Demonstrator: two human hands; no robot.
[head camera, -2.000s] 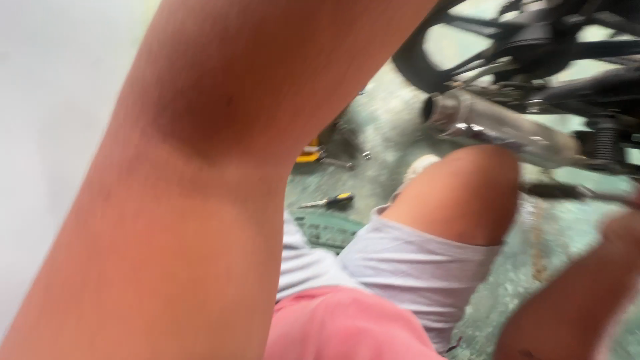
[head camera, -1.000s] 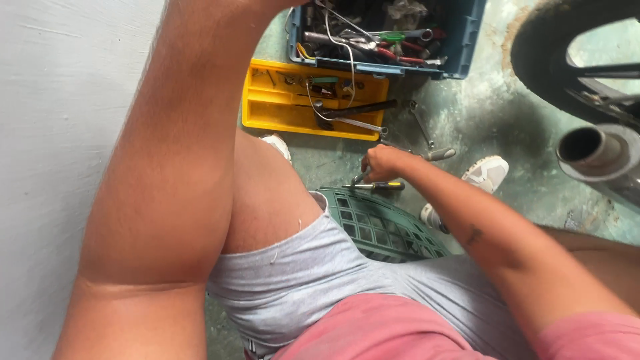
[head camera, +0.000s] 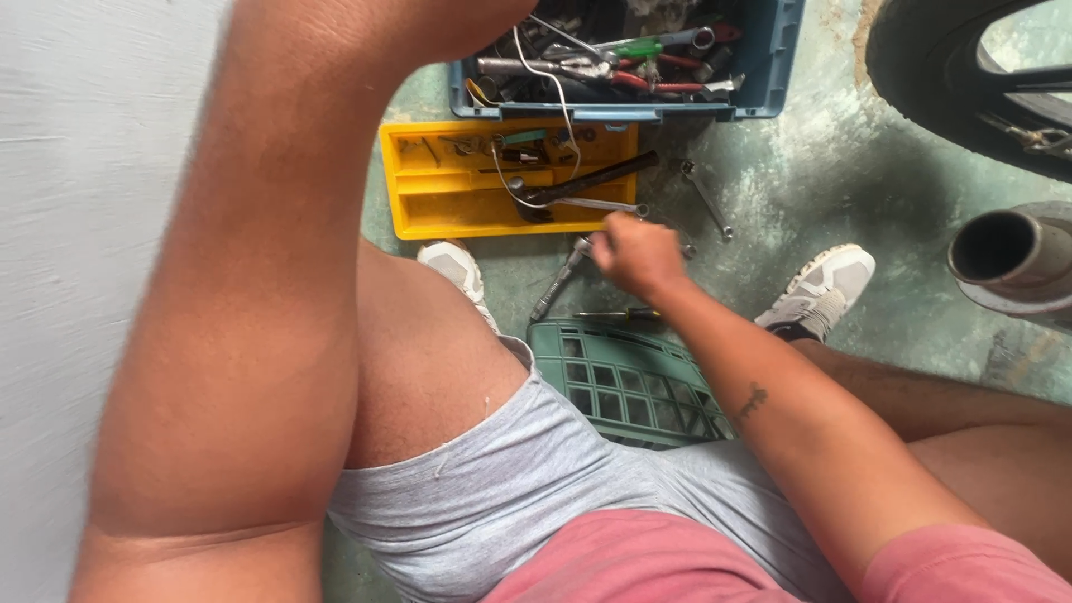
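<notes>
My right hand (head camera: 643, 255) is low over the floor, its fingers curled around the handle of a metal socket wrench (head camera: 563, 278) whose shaft points down and left. My left hand (head camera: 481, 23) is cut off by the top edge; its fingers are out of view. Just below my right hand lies a screwdriver (head camera: 615, 315), partly under the forearm. A combination wrench (head camera: 708, 201) lies on the floor to the right. A claw hammer (head camera: 586, 180) and another wrench (head camera: 599, 204) rest across a yellow tool tray (head camera: 511, 226).
A blue toolbox (head camera: 586, 111) full of pliers and wrenches stands beyond the tray, with a white cord (head camera: 548, 74) hanging out. A green plastic crate (head camera: 620, 381) is between my legs. At right are a tire (head camera: 913, 92) and an exhaust pipe (head camera: 1034, 251); a wall (head camera: 92, 251) is at left.
My right hand has left the spot by the screwdriver and is now on the socket wrench. The view has swung from the motorcycle parts to the toolbox and tray.
</notes>
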